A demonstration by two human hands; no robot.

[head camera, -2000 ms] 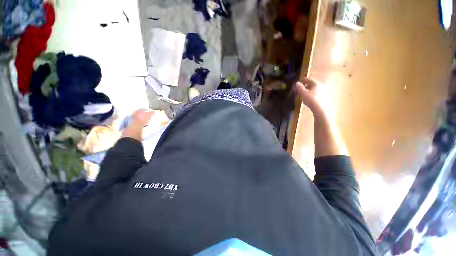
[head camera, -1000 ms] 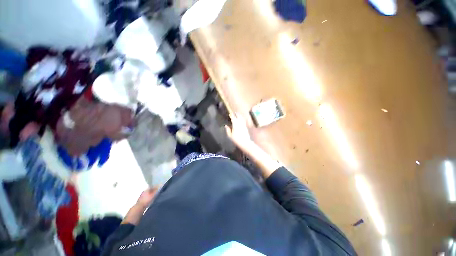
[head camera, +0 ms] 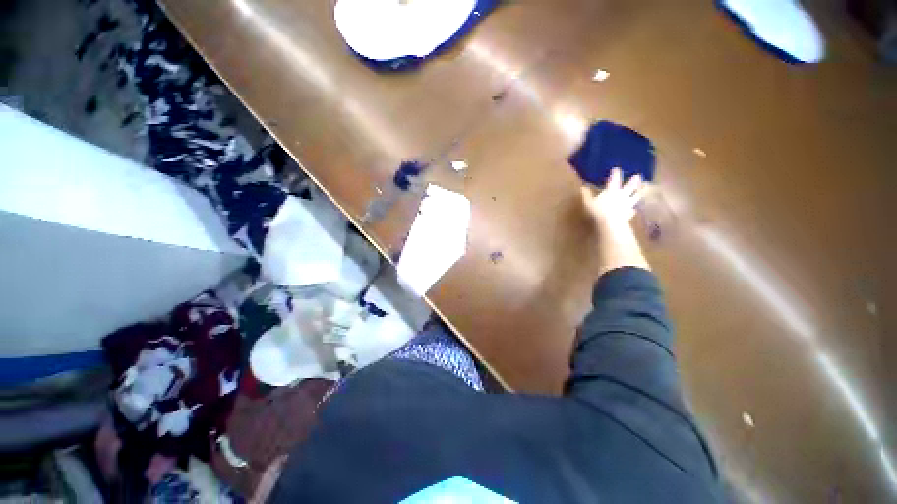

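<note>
A small dark navy fabric piece lies on the brown table, right of the middle. My right hand is at its near edge with the fingers spread; the fingertips overlap the fabric, and no grip shows. The thumb is apart from the other fingers. A blurred skin-toned sliver at the bottom edge, left of my torso, may be part of my left hand; its fingers cannot be made out.
A white-topped navy stack lies at the table's far side, another at the upper right. A white paper piece lies by the near edge. Small scraps dot the table. Fabric heaps and offcuts cover the floor at left.
The view has moved along the table; the small box is out of view. The navy piece and white-topped stack are nearer. My right hand has gone from the table edge to the navy piece.
</note>
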